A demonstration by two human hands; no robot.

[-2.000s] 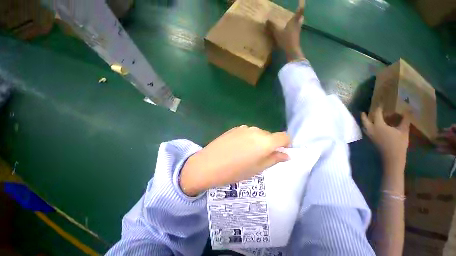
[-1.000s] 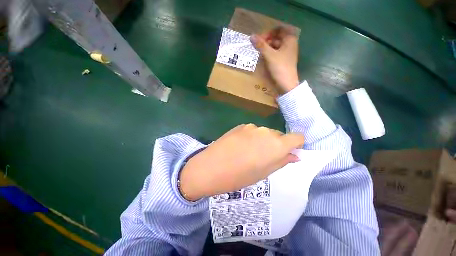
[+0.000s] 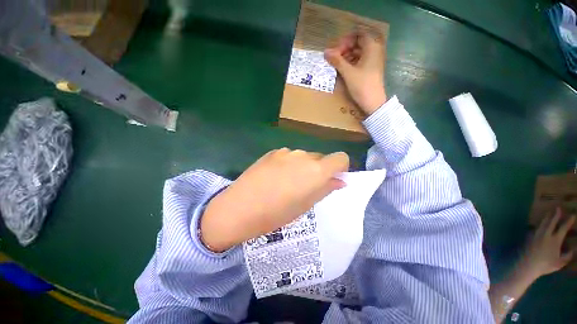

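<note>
A brown cardboard box lies on the green bench in front of me. A printed white label lies on its top face at the left. My right hand is over the box top, its fingertips at the label's right edge; whether they pinch the label I cannot tell. My left hand is closed on the upper edge of a label sheet near my body. The sheet has printed labels at left and a blank white part at right. More printed sheet shows beneath it.
A grey metal arm reaches in from upper left. A bagged grey-white bundle lies at left. A curled white backing paper lies at right. Another person's hand touches a carton at far right. Another carton is at upper left.
Two seconds ago no label showed on the box; now one lies on its top. The bagged bundle has come into view at left. The box another person held at right is gone from there.
</note>
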